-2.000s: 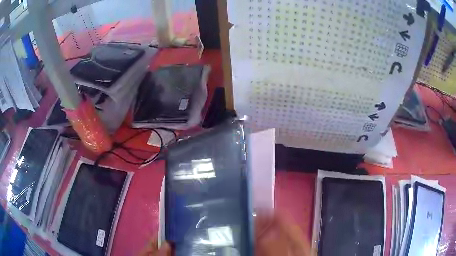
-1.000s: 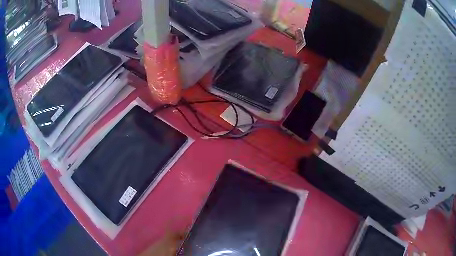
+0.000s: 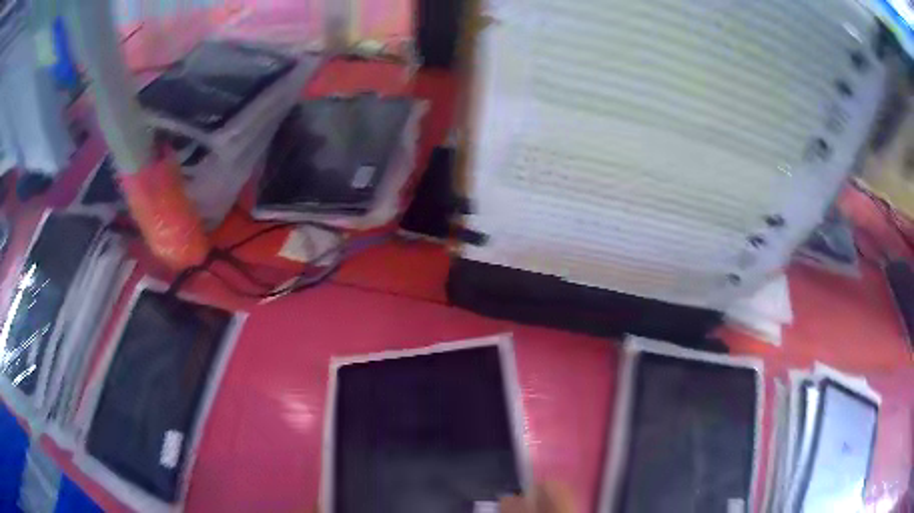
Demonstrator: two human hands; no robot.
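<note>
A dark tablet (image 3: 426, 426) lies in a white sleeve on the red mat at the bottom centre, its lower end cut off by the frame. A small white label shows at its bottom edge. Only the blurred fingers of my right hand (image 3: 543, 499) show, at the tablet's lower right corner; whether they grip it cannot be told. My left hand is not in view. Another sleeved dark tablet (image 3: 688, 436) lies to the right, and one more with a white label (image 3: 155, 396) to the left.
An upright white test chart (image 3: 651, 150) on a black base (image 3: 581, 301) stands behind. Tablet stacks lie at far left (image 3: 50, 301) and back left (image 3: 215, 85). An orange-wrapped post (image 3: 162, 215) and black cables are at left. A lit white-screen tablet (image 3: 844, 446) is at far right.
Two seconds ago both hands held a tablet raised at the centre; one now lies flat there. The view turned left, then back right. The left hand is out of the picture.
</note>
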